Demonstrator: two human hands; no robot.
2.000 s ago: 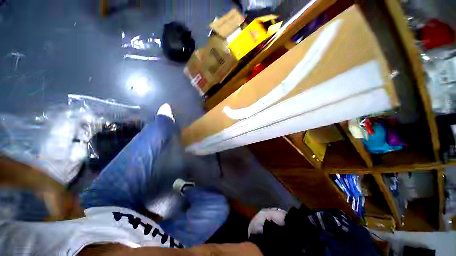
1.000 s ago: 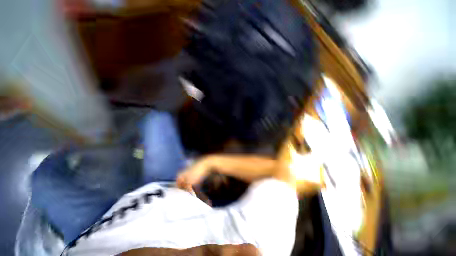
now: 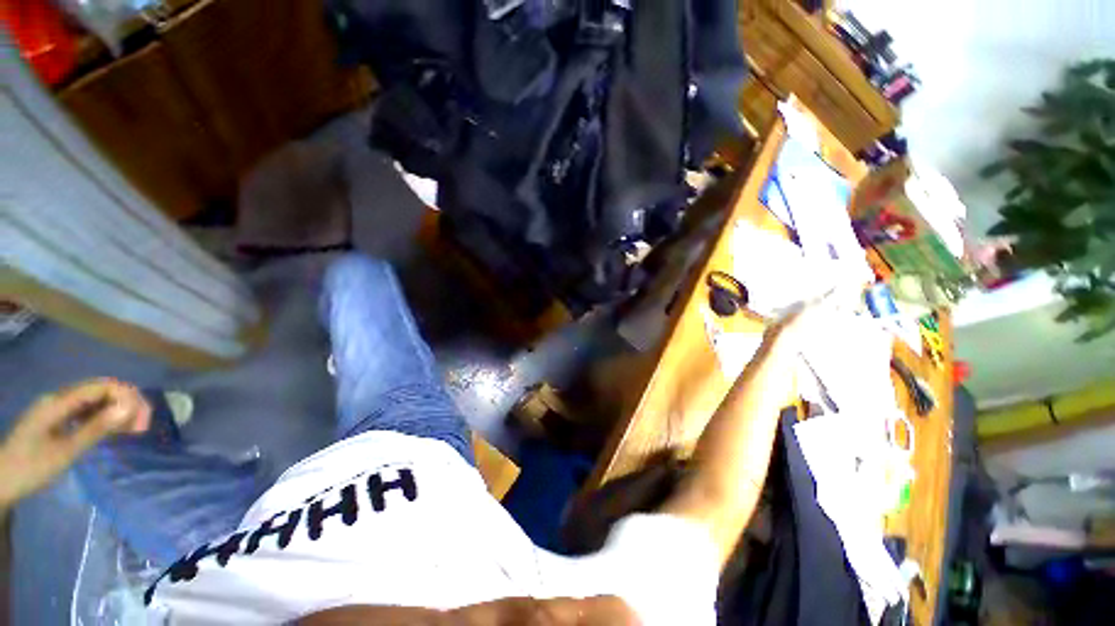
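White paper sheets (image 3: 850, 459) lie spread over the wooden table on the right. My right arm reaches onto this table, and my right hand (image 3: 801, 320) is at the papers, washed out by glare; whether it grips one cannot be told. My left hand (image 3: 100, 410) is at the far left, above my leg, with loosely curled fingers and nothing visible in it. The paper roll (image 3: 128, 226) leans at the upper left, beyond my left hand and not touched, with long white lined strips along it. Black loop handles, likely scissors (image 3: 726, 292), lie near the table's edge.
A heap of dark garments (image 3: 550, 135) hangs at the top middle, beside the table (image 3: 660, 397). Wooden cabinets (image 3: 245, 92) stand at the upper left. A brownish stool or pad (image 3: 294, 196) is on the grey floor. A plant (image 3: 1064, 202) is at the far right.
The view has turned right, from the roll and shelves to the table. The roll now shows at the left edge. My right arm has stretched out from near my body onto the table papers.
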